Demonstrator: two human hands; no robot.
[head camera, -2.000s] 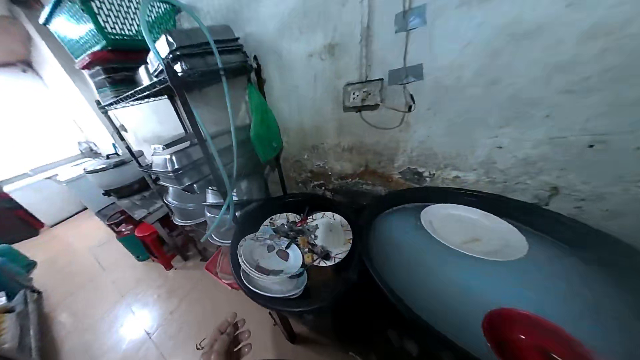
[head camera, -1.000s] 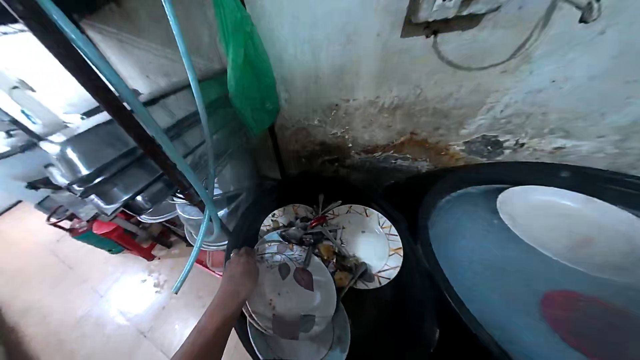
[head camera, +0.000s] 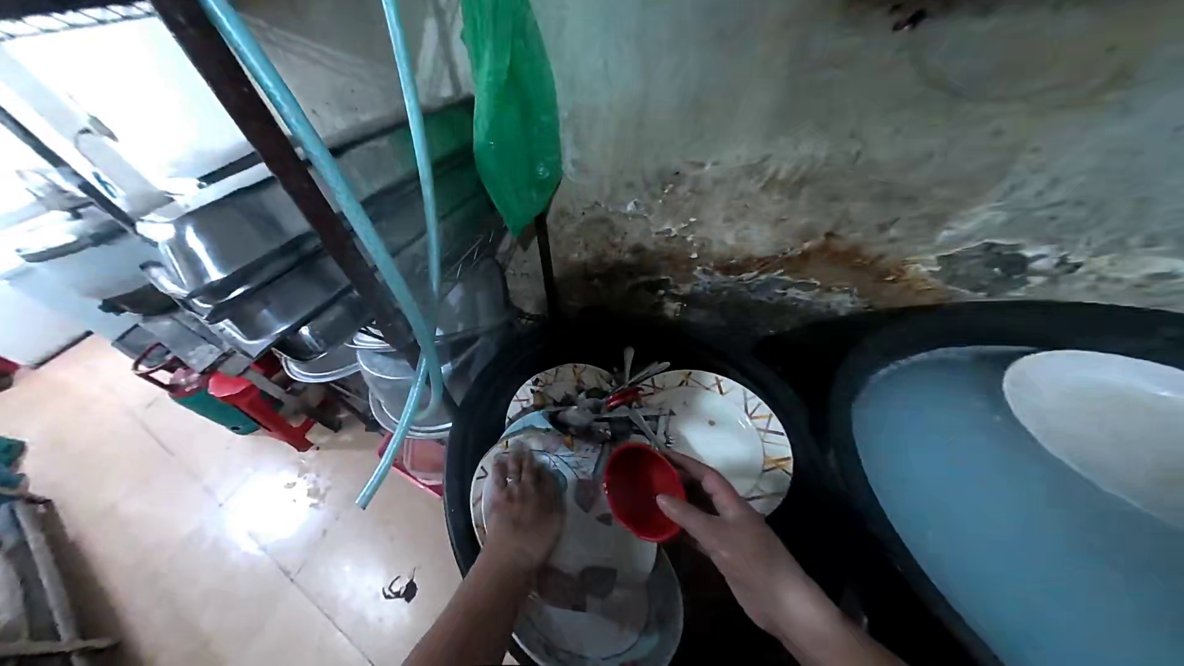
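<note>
A small red bowl (head camera: 638, 490) is pinched at its right rim by my right hand (head camera: 731, 536), over the stacked plates. My left hand (head camera: 525, 509) rests on the left side of the top plate (head camera: 601, 546), which has a leaf pattern; whether its fingers grip anything is hidden. Under and beside it lie other plates, among them a patterned plate (head camera: 717, 435) on the right. Spoons and forks (head camera: 638, 370) lie in a heap with food scraps behind the bowl. All of this sits in a round black tub (head camera: 462, 462).
A large black tub (head camera: 842, 435) of cloudy water stands at the right, with a white oval plate (head camera: 1101, 416) in it. A blue hose (head camera: 370, 250), a green plastic bag (head camera: 513, 120) and a rack of metal pans (head camera: 240, 240) are at the left, before a stained wall (head camera: 786, 166).
My right hand has come into view with the red bowl over the plates. My left hand has moved from the plate's edge onto its top. The view has moved.
</note>
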